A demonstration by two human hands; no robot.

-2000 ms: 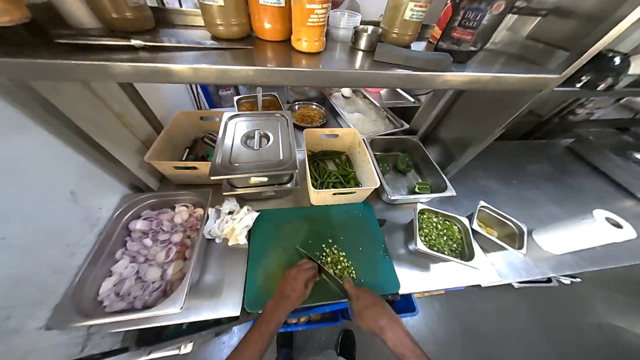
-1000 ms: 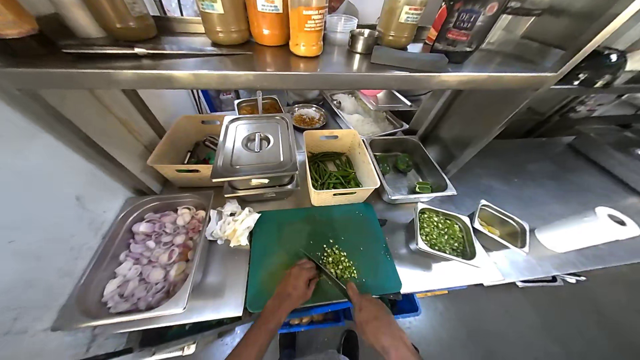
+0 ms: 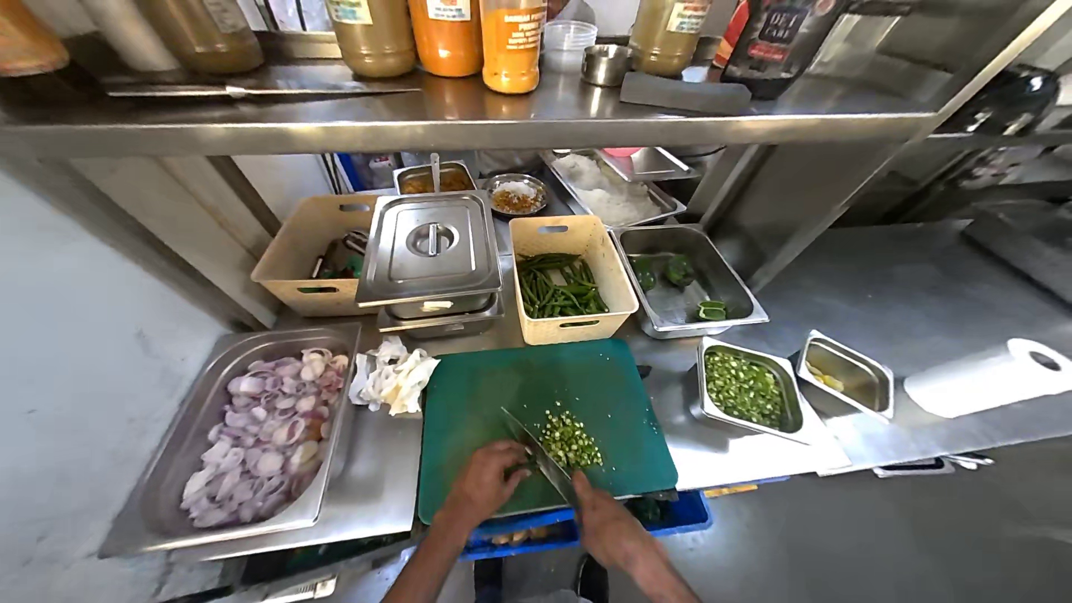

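Note:
On the green cutting board [image 3: 536, 368], my right hand [image 3: 610, 521] grips a knife [image 3: 540, 452] whose blade points up and to the left. My left hand [image 3: 488, 479] lies on the board just left of the blade, its curled fingertips on green pieces that look like chilli or bean; they are mostly hidden. Chopped green pieces [image 3: 571, 440] form a small heap right of the blade. Behind the board stands a cream plastic basket [image 3: 544, 333] of long green pods [image 3: 559, 289]. A steel pan [image 3: 758, 430] to the right holds more chopped green pieces [image 3: 741, 388].
Sliced onions [image 3: 260, 431] fill a steel tray at left, beside crumpled white paper [image 3: 394, 377]. Lidded steel pans [image 3: 431, 243], another cream basket [image 3: 306, 293] and a steel pan with green peppers [image 3: 712, 311] stand behind. A steel shelf [image 3: 469, 138] with bottles crosses above. Right lies a white roll [image 3: 980, 381].

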